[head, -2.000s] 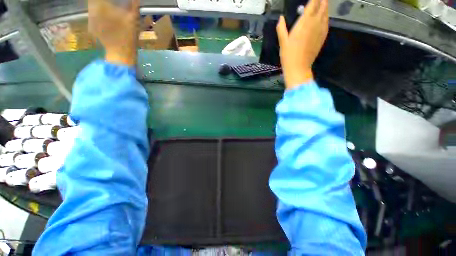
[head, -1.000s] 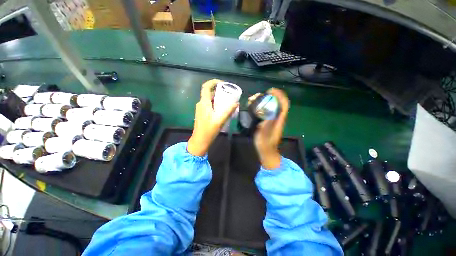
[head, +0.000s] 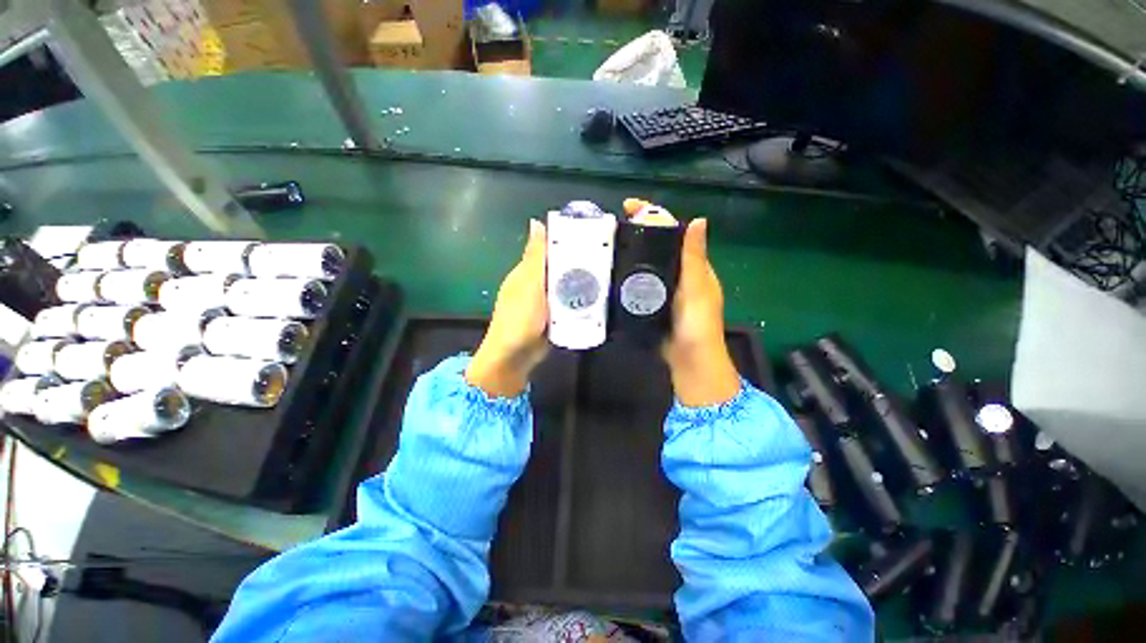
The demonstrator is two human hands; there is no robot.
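My left hand (head: 513,314) holds a white cylindrical unit (head: 579,314) upright, with a round grey label facing me. My right hand (head: 699,312) holds a black cylindrical unit (head: 646,324) upright beside it, with a similar round label showing. The two units are side by side, touching or nearly so, above the far part of the black divided tray (head: 566,502). The fingers behind the units are mostly hidden.
Stacked black trays (head: 239,459) at left hold rows of white units (head: 233,379). Black units (head: 886,440) lie heaped at right, near a white sheet (head: 1081,352). One black unit (head: 270,195) lies beyond the left tray. Keyboard (head: 691,124), mouse and monitor stand behind.
My hands were raised at the top edge, then came down with the two units apart and tilted. Now the units are upright side by side, labels facing me.
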